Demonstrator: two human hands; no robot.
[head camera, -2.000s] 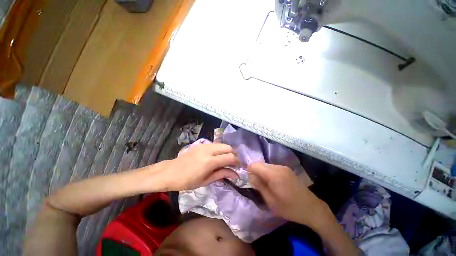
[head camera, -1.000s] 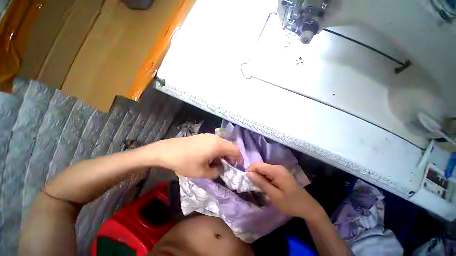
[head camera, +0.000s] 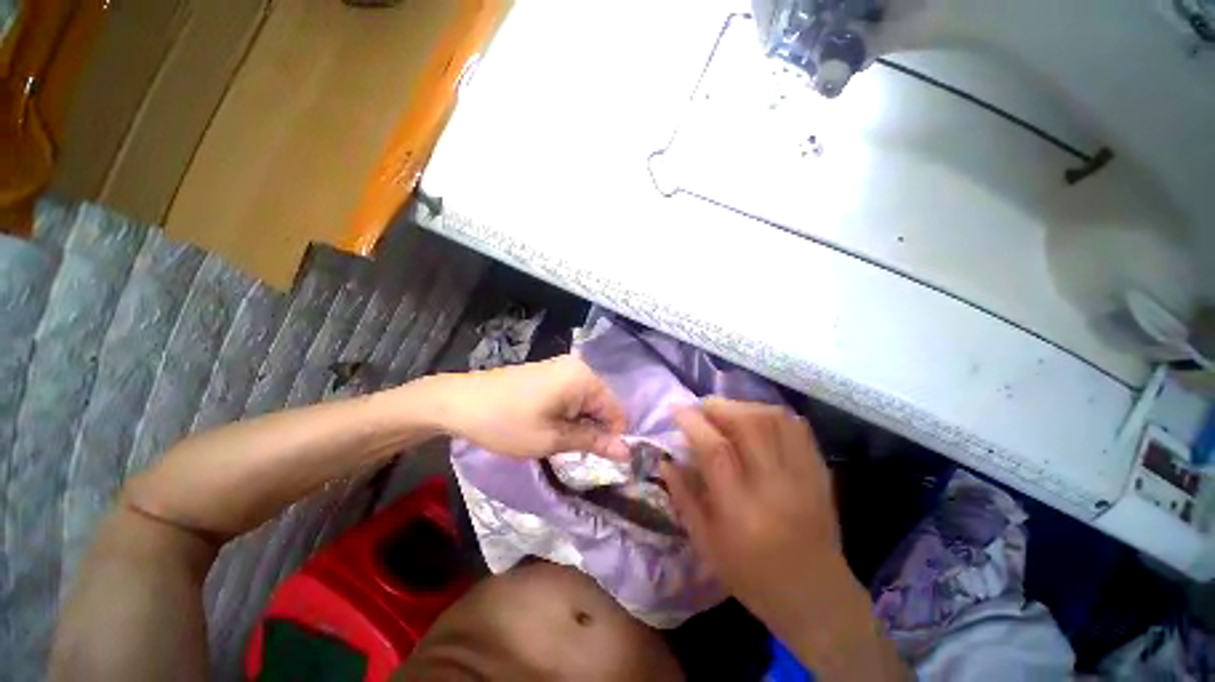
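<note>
A lilac garment piece (head camera: 620, 560) with whitish floral parts lies bunched over my lap, just below the table's front edge. My left hand (head camera: 560, 406) pinches its edge between the fingertips. My right hand (head camera: 746, 473) is close beside it on the right, fingers bent over the cloth; its fingertips are blurred and partly hidden, so its grip is unclear. A dark opening shows in the cloth below both hands.
The white machine table (head camera: 560, 200) spans above my hands, with the sewing machine's needle area (head camera: 823, 60) at the top. Taped cardboard (head camera: 267, 147) is at upper left. A red stool (head camera: 353, 586) stands lower left; more lilac cloth (head camera: 953, 560) lies lower right.
The floral edge between my hands has been shifted and gathered, and the lilac cloth now spreads farther left. My right hand has moved up, its fingers now bent over the cloth.
</note>
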